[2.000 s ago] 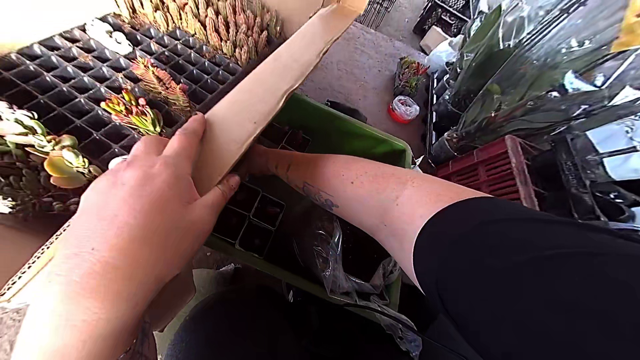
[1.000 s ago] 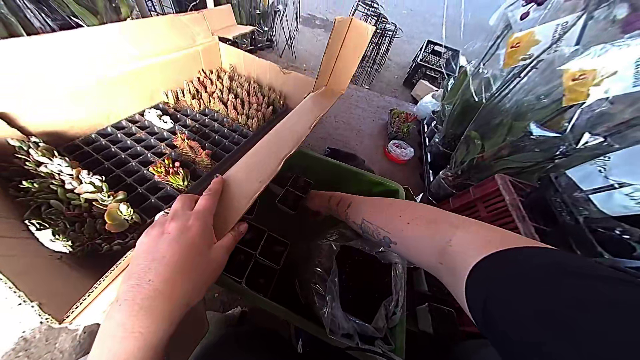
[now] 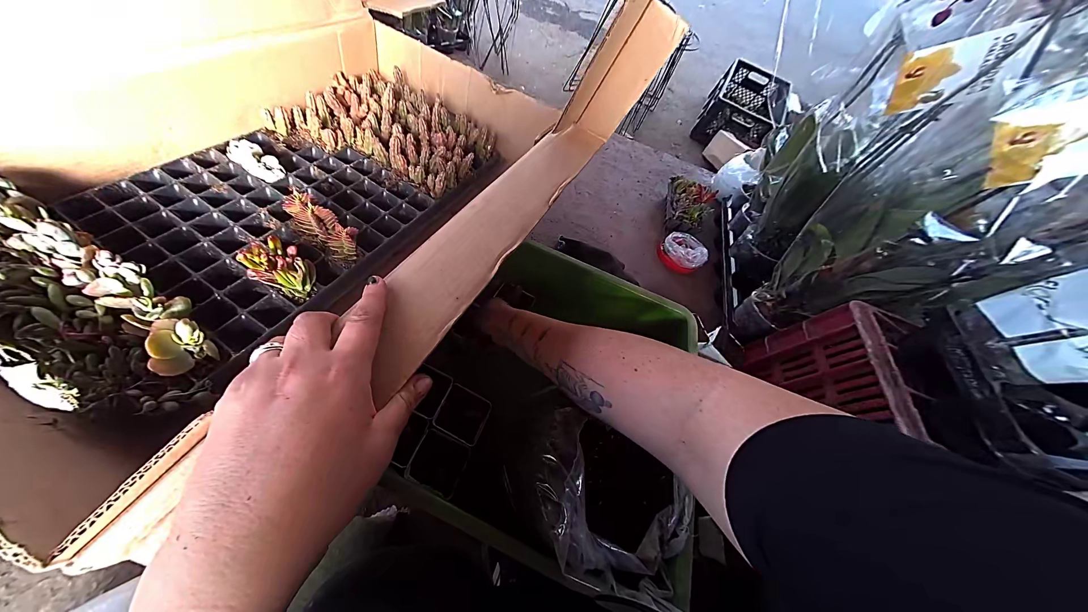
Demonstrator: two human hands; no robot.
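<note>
My left hand [image 3: 314, 399] grips the edge flap [image 3: 476, 246] of a cardboard box, fingers over the top and thumb on the near side. Inside the box, a black plug tray [image 3: 195, 204] holds succulent cuttings [image 3: 280, 268], a dense cluster of small cactus-like plants [image 3: 382, 127] and, at the left, leafy succulents [image 3: 68, 297]. My right hand [image 3: 489, 319] reaches into a green plastic tub [image 3: 612, 293] beside the box; its fingers are hidden under the flap and in shadow. Square black pots [image 3: 459, 412] and a clear plastic bag of dark soil [image 3: 625, 484] are in the tub.
Right of the tub stand a red plastic crate [image 3: 824, 365] and plants wrapped in clear plastic [image 3: 901, 187]. Beyond it are a red container [image 3: 682, 252], a small potted succulent [image 3: 690, 202] and a black crate [image 3: 742, 100]. Wire stands [image 3: 497, 30] are at the back.
Between the earlier frames my right hand moved out into sight beside small pots; now it is mostly hidden beneath the flap again. My left hand stays on the flap.
</note>
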